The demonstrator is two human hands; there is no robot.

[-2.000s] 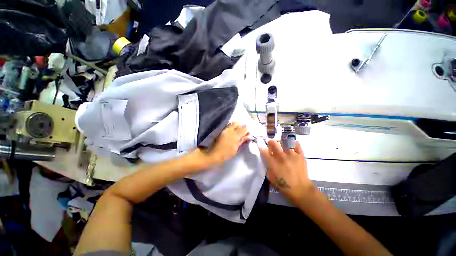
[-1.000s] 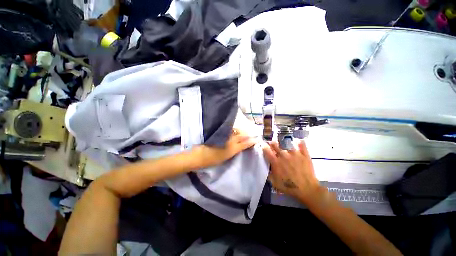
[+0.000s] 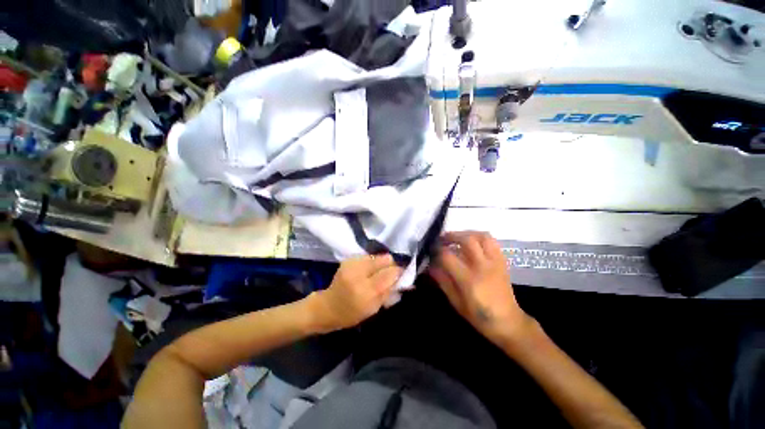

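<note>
The garment, pale grey side up with dark strips and a dark panel, lies left of the needle area. Its edge runs from the presser foot down to the table's front edge. My left hand pinches the lower corner of the pale cloth near a dark strip. My right hand is just right of it, fingers curled at the dark edge of the garment; the fingertips are partly hidden. The white sewing machine has a blue stripe and "JACK" lettering.
A ruler strip runs along the table's front edge. A black pad lies at the right. An older cream-yellow machine stands at left, with scraps and spools behind it. A yellow roll and dark cloth are at the back.
Both hands have moved from beside the presser foot down to the garment's lower corner at the table's front edge. The view has shifted, and the machine's lettering shows clearly now.
</note>
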